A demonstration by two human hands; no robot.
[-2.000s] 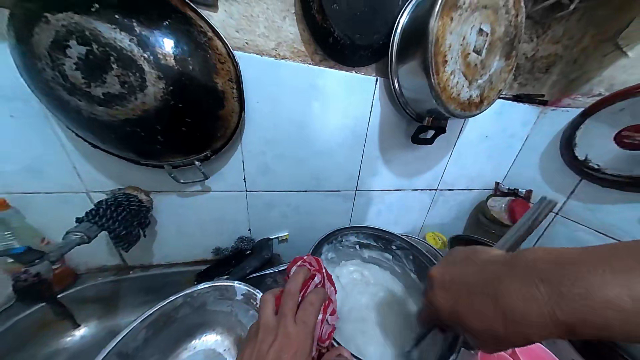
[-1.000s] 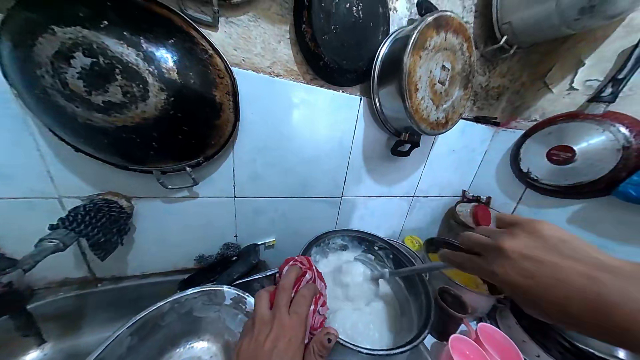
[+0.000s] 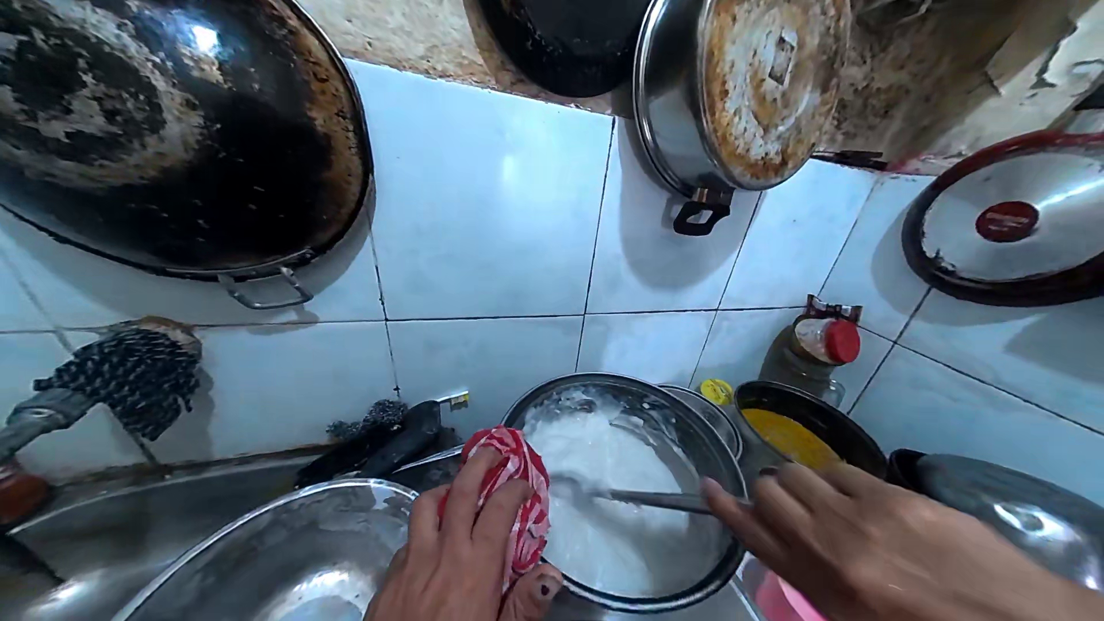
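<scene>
A metal pot (image 3: 729, 483) with a dark rim stands at bottom centre, holding a thick white mixture (image 3: 604, 466). My left hand (image 3: 470, 543) grips a red-and-white cloth (image 3: 517, 496) against the pot's left rim. Over the right rim, my right hand (image 3: 828, 535) holds the handle of a metal utensil (image 3: 660, 500). Its far end is blurred and sunk in the mixture, so its shape cannot be told.
An empty steel bowl (image 3: 233, 543) stands left of the pot, by the sink (image 3: 103, 509). To the right are a dark pot of yellow food (image 3: 750, 397), a red-capped jar (image 3: 806, 358) and a pink item (image 3: 780, 599). A blackened wok (image 3: 250, 172) and a steel pot (image 3: 673, 95) hang above.
My right hand has moved lower and closer to the pot since one second ago, and the utensil's handle has swung. My left hand stays on the cloth. The view has shifted slightly.
</scene>
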